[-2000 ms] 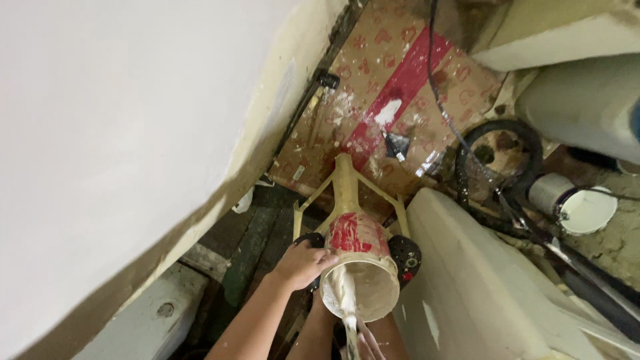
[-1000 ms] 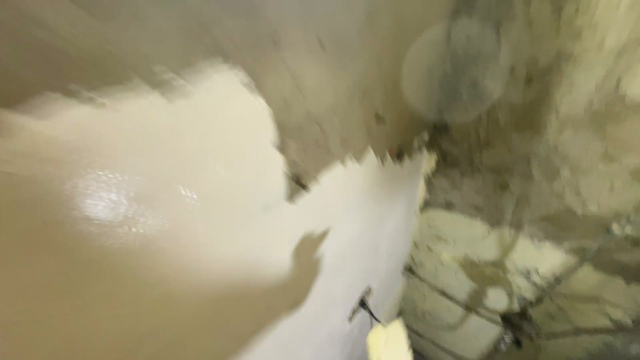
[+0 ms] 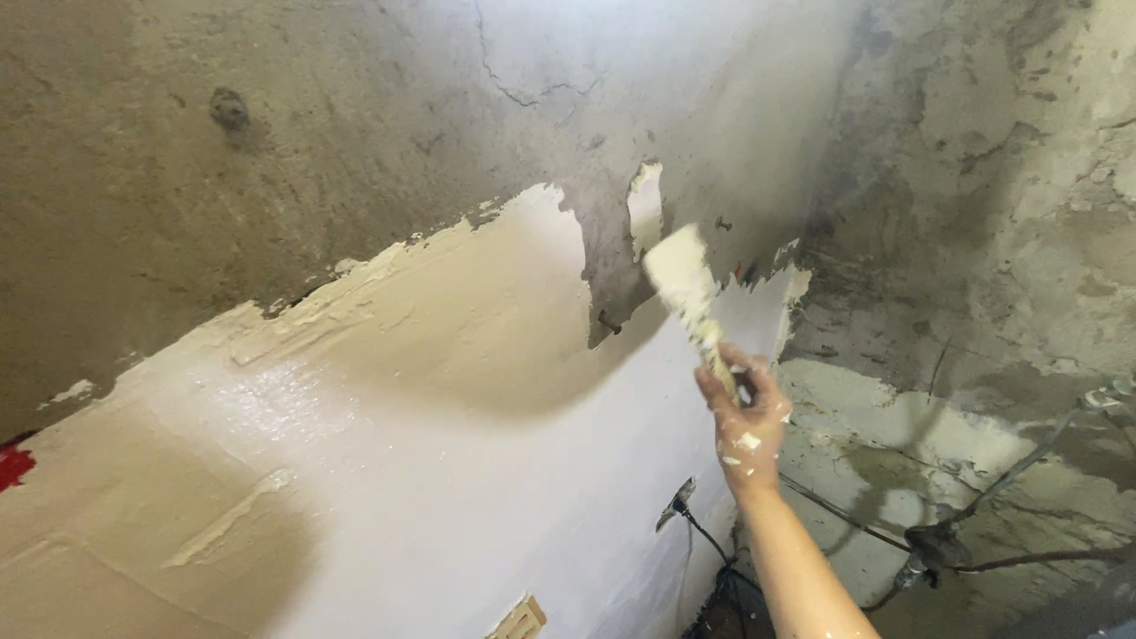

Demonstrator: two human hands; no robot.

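Observation:
My right hand (image 3: pixel 750 417), spotted with white plaster, is closed around the handle of a putty knife (image 3: pixel 679 266) at centre right. Thick cream-white plaster coats the blade and upper handle. The blade is just beside a narrow white plaster patch (image 3: pixel 646 209) on the bare grey wall (image 3: pixel 373 115); whether it touches the wall cannot be told. Below and to the left spreads smooth wet white plaster (image 3: pixel 444 470) with a ragged upper edge. My left hand is out of view.
A screw (image 3: pixel 609 323) and another small one (image 3: pixel 723 224) stick out of the wall. A black cable with a plug-like end (image 3: pixel 682 501) stands near my forearm. A beige socket plate (image 3: pixel 519 619) is at the bottom, and dark cables (image 3: pixel 932 546) cross the lower right.
The view has swung from the plaster bucket on the floor up to the wall. The putty knife in my right hand is now in front of the wall, and a narrow plaster patch now shows there.

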